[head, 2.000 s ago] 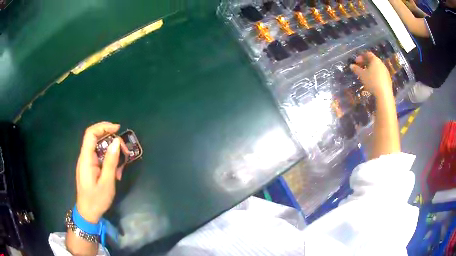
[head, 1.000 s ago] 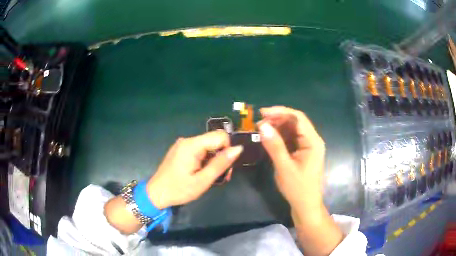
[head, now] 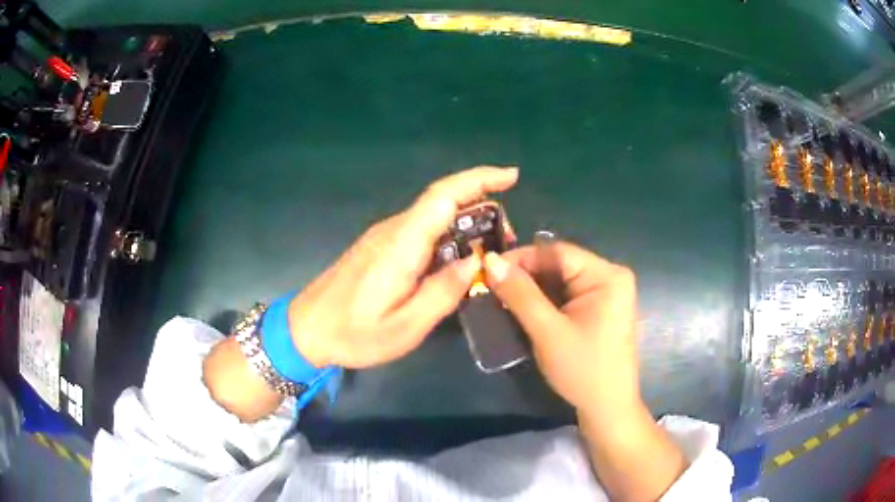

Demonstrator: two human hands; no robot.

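My left hand [head: 393, 270] holds an open watch housing [head: 478, 222] with a copper rim, its inner parts facing up; part of it is hidden by my fingers. My right hand [head: 569, 319] pinches the orange flex cable [head: 478, 278] of a dark display screen [head: 493, 334] at the housing's near edge. The screen hangs below the housing, towards me. The thumbs of both hands meet at the flex. Whether the cable end is seated in the housing cannot be told.
A black test fixture [head: 177, 132] stands at the left, with a screen [head: 126, 104] folded out on it and a red grip [head: 61, 68]. A clear blister tray [head: 754, 260] with dark screens and orange flexes lies at the right. Yellow tape [head: 520, 28] crosses the far mat.
The screen has turned, from its flex pointing away from me to lying nearer me with its flex at the housing. Both hands have closed together. Earlier, my right hand was over the tray.
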